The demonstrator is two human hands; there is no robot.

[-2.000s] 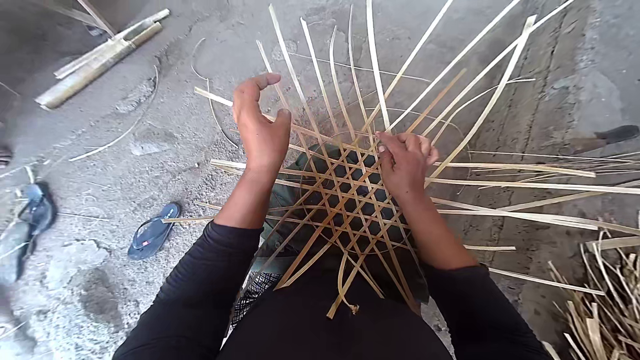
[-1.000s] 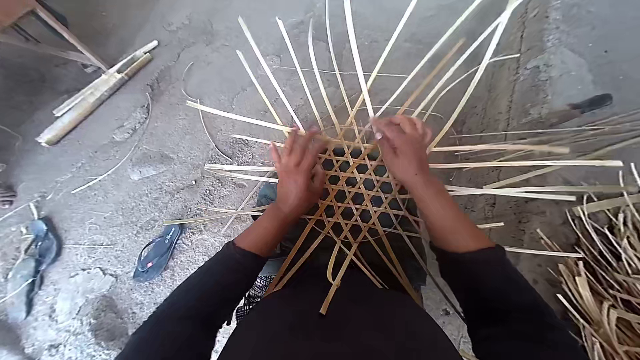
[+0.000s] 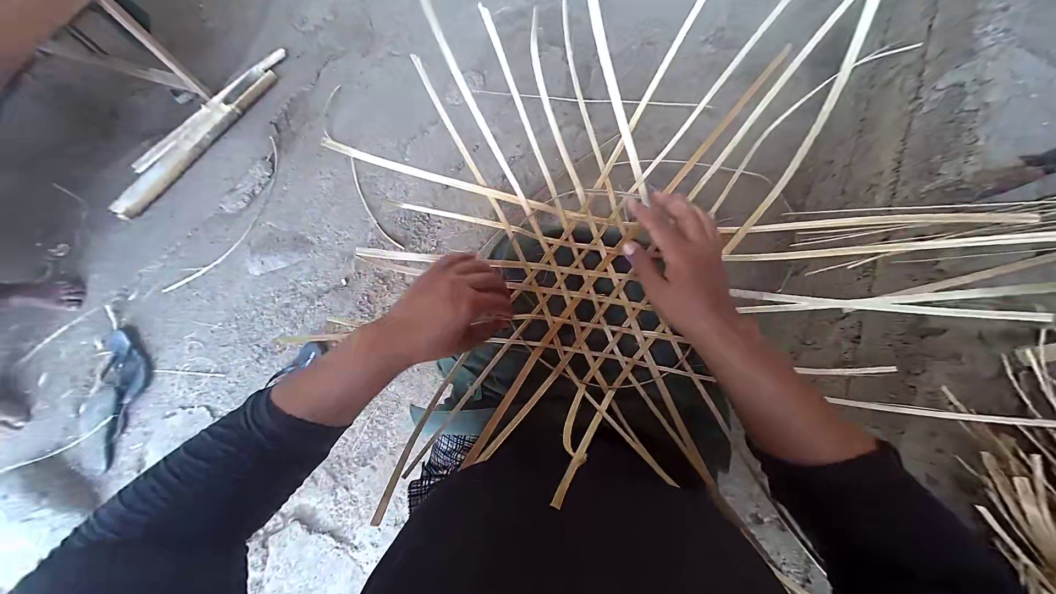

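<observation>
An open hexagonal weave of split bamboo or cane strips [image 3: 590, 285] lies across my lap, with long loose strip ends fanning out on all sides. My left hand [image 3: 458, 309] is at the left edge of the weave, its fingers curled down over the strip ends there; whether it pinches one is hidden. At the upper right part of the weave is my right hand [image 3: 681, 252], thumb and forefinger apart, fingertips by the base of a pale upright strip [image 3: 615, 91]. Whether those fingers grip it is not clear. Near my waist a short strip [image 3: 577, 466] bears a small knot.
Bamboo pieces [image 3: 198, 136] lie on the concrete floor at the upper left, near a wooden frame [image 3: 153, 45]. Sandals [image 3: 124, 371] and another person's foot [image 3: 49, 294] are at the left. A heap of strips [image 3: 1023, 495] lies at the lower right.
My left hand was raised off the weave, then came down on its upper left part, and now is lower at its left edge. My right hand stays around the upper right part.
</observation>
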